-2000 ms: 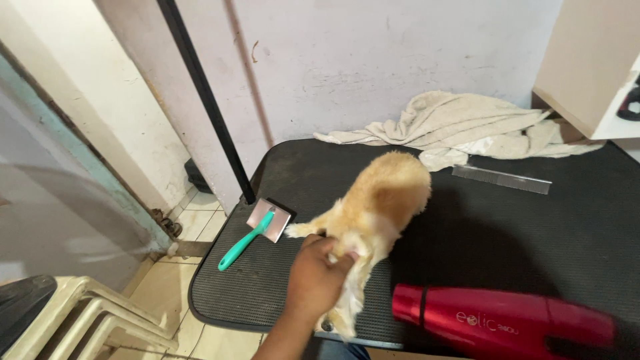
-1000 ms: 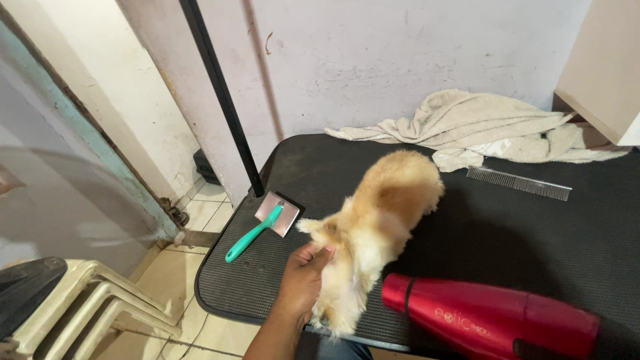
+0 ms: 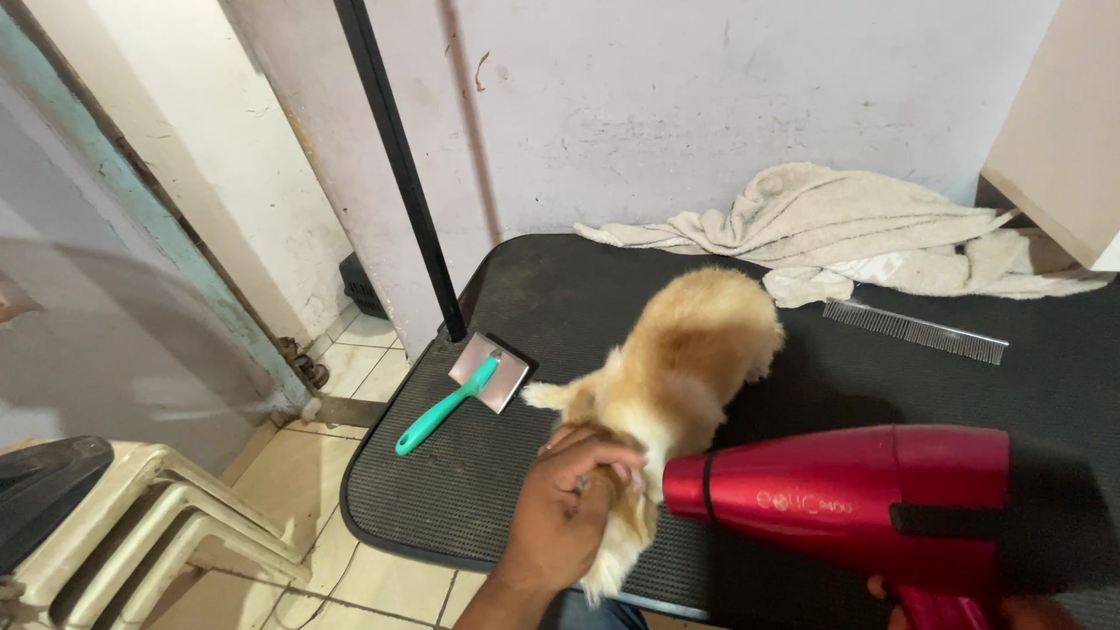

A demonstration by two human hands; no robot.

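A small tan and cream dog [image 3: 691, 350] is on the black ribbed grooming table [image 3: 560, 280], its head toward the near edge. My left hand [image 3: 569, 507] holds fur at the dog's head, fingers curled over it. At the bottom right, my right hand [image 3: 971, 612], mostly cut off by the frame, grips the handle of a red hair dryer [image 3: 822, 481]. The dryer's nozzle points left, close to the dog's head and neck. Left of the dog lies a slicker brush [image 3: 446, 416] with a green handle. A metal comb [image 3: 914, 332] lies to the right behind the dog.
A crumpled beige towel [image 3: 840, 219] lies along the table's back edge by the wall. A black upright pole [image 3: 402, 166] stands at the back left corner. Stacked plastic chairs [image 3: 166, 516] are at the lower left on the tiled floor. A pale box-like unit juts in at the right.
The red dryer has moved up and its nozzle is nearer the dog's head than a second ago. My left hand remains at the head, its fingers now curled over the fur.
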